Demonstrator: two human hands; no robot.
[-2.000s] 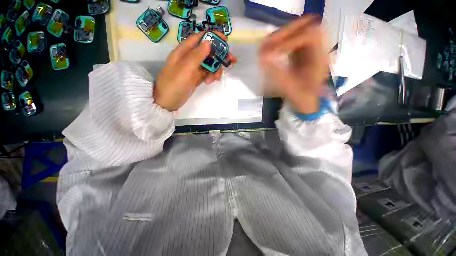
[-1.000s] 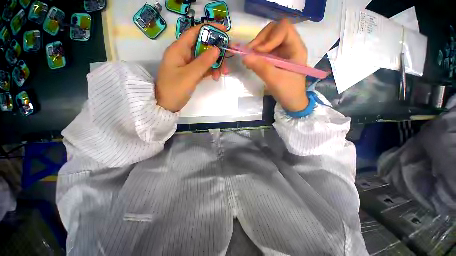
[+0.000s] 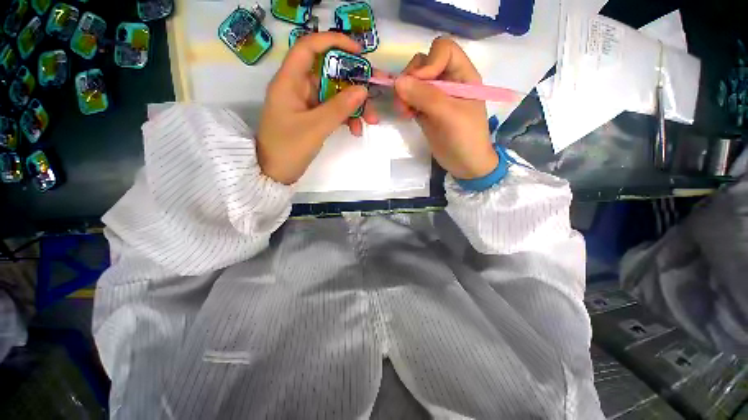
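My left hand [image 3: 302, 115] holds a teal-edged watch housing [image 3: 334, 72] above the white work sheet [image 3: 369, 164], with the thumb over its lower part and its open inside facing up. My right hand [image 3: 451, 111] grips pink tweezers [image 3: 472, 90] between thumb and fingers. The tweezers' tip points left and meets the upper right part of the housing's inside. A thin dark strip shows at the housing's right edge. Whether the tip holds a small part is too small to tell.
Several housings [image 3: 92, 90] lie on the dark mat at left. More housings [image 3: 245, 35] lie ahead on the pale board. A dark blue tray [image 3: 463, 20] stands beyond my right hand. White papers [image 3: 603, 74] and a thin metal tool [image 3: 660, 131] lie at right. A person's grey sleeve [image 3: 697, 254] shows at far right.
My right hand, blurred and away from the housing two seconds ago, has come to it with the tweezers. Since one second ago, the tweezers have swung flatter and the left fingers have shifted slightly.
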